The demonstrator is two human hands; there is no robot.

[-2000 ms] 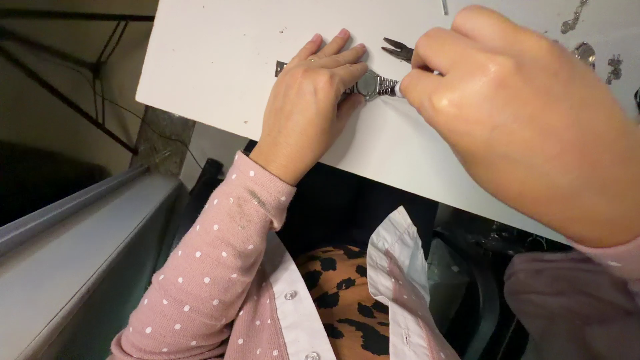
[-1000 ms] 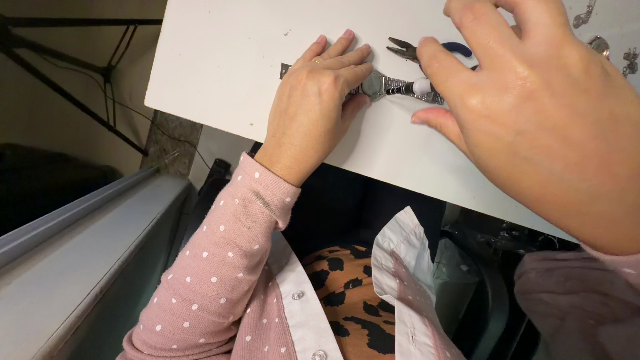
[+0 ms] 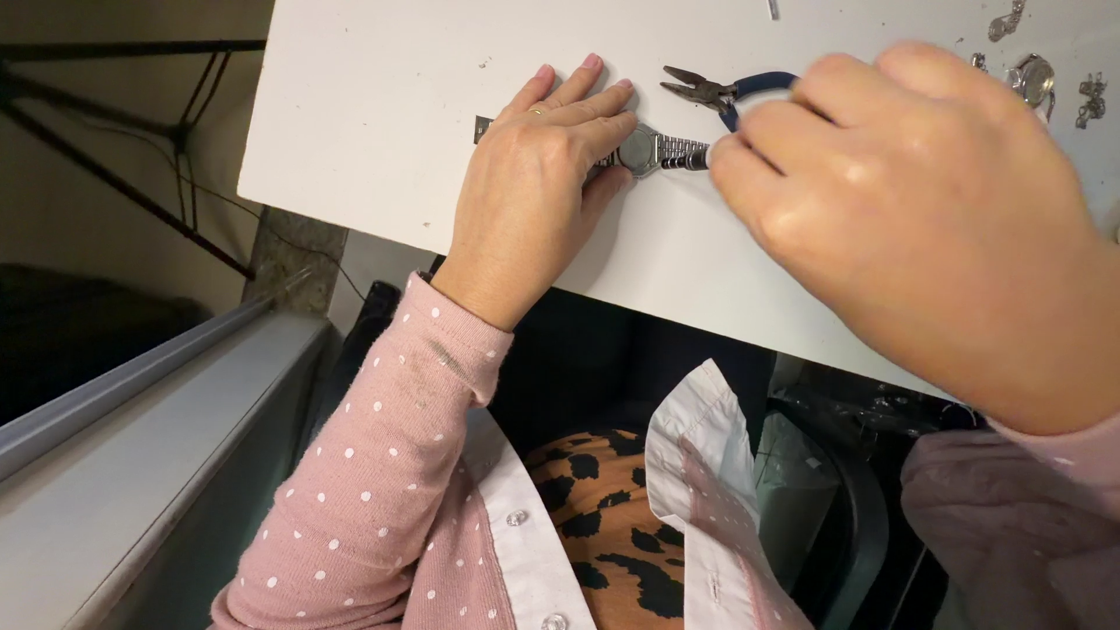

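A metal wristwatch (image 3: pixel 637 150) lies face-down on the white table, its band stretched left and right. My left hand (image 3: pixel 541 166) presses flat over the left part of the band, fingers beside the case. My right hand (image 3: pixel 901 192) is closed around a small dark-tipped tool (image 3: pixel 691 160), whose tip is at the band just right of the case; the grip hides most of it. Pliers with blue handles (image 3: pixel 700 90) lie with jaws apart just above the watch, their handles partly behind my right hand.
The white table's (image 3: pixel 367 114) front edge slants down to the right. Another watch (image 3: pixel 1032 80) and metal band pieces (image 3: pixel 1091 101) lie at the upper right. A thin clear piece (image 3: pixel 773 9) is at the top. A dark metal frame (image 3: pixel 179 136) stands left of the table.
My right hand was raised with the thumb apart from the fingers one second ago; now it is closed lower around the tool at the band. My left hand stays on the watch.
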